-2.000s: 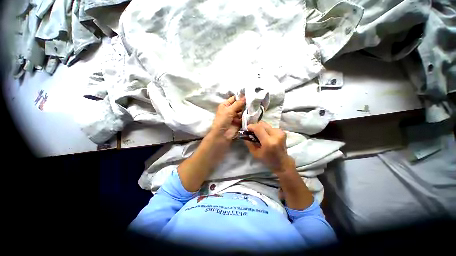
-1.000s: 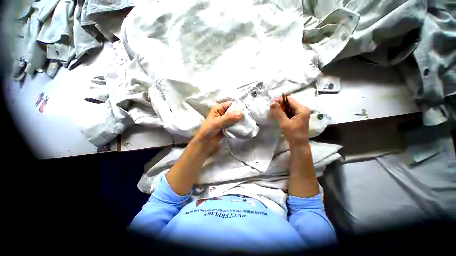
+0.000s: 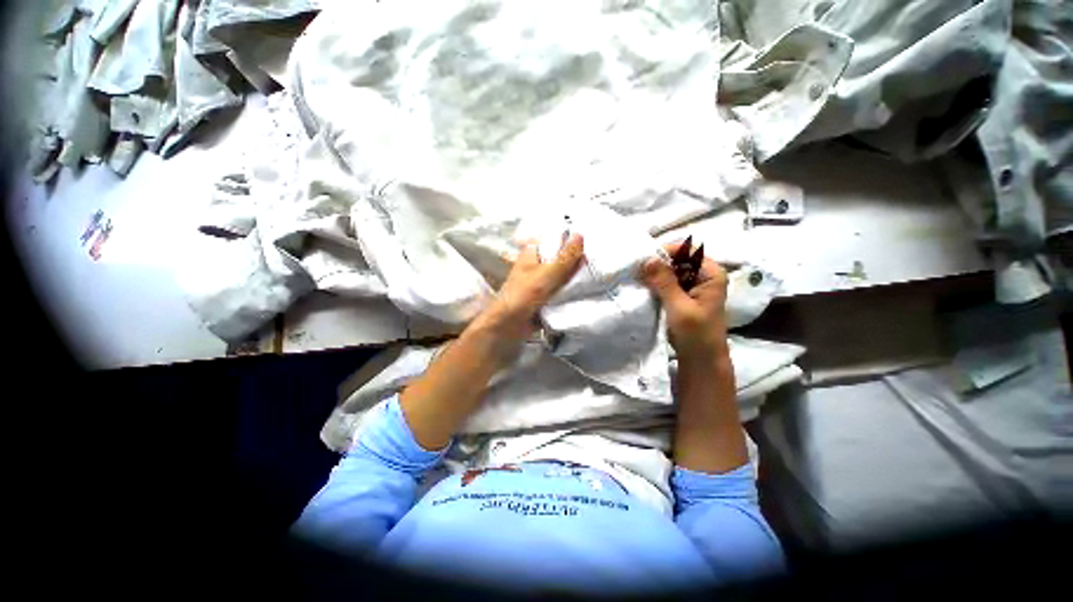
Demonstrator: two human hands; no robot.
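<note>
A pale garment [image 3: 494,129] lies crumpled over the table's front edge, its near part hanging towards the lap. My left hand [image 3: 535,282] is on the cloth near the middle, holding a fold between thumb and fingers. My right hand [image 3: 692,300] pinches the cloth edge with thumb and finger and also keeps dark thread snips [image 3: 688,261] in the palm, their two points apart and facing away from me. A corner of cloth with a small button [image 3: 644,382] hangs below, between the hands. Overexposure hides the seams under the fingertips.
The white table [image 3: 130,271] has its front edge across the view. More pale garments [image 3: 130,71] are heaped at the back left and at the right [image 3: 894,71]. A pale cloth-covered surface [image 3: 930,435] is at the lower right. Folded pale cloth [image 3: 506,394] covers the lap.
The hands have moved apart from their close position, where the right hand held the snips at the cloth. Since the last earlier frame, my left hand has moved slightly right and the cloth has turned.
</note>
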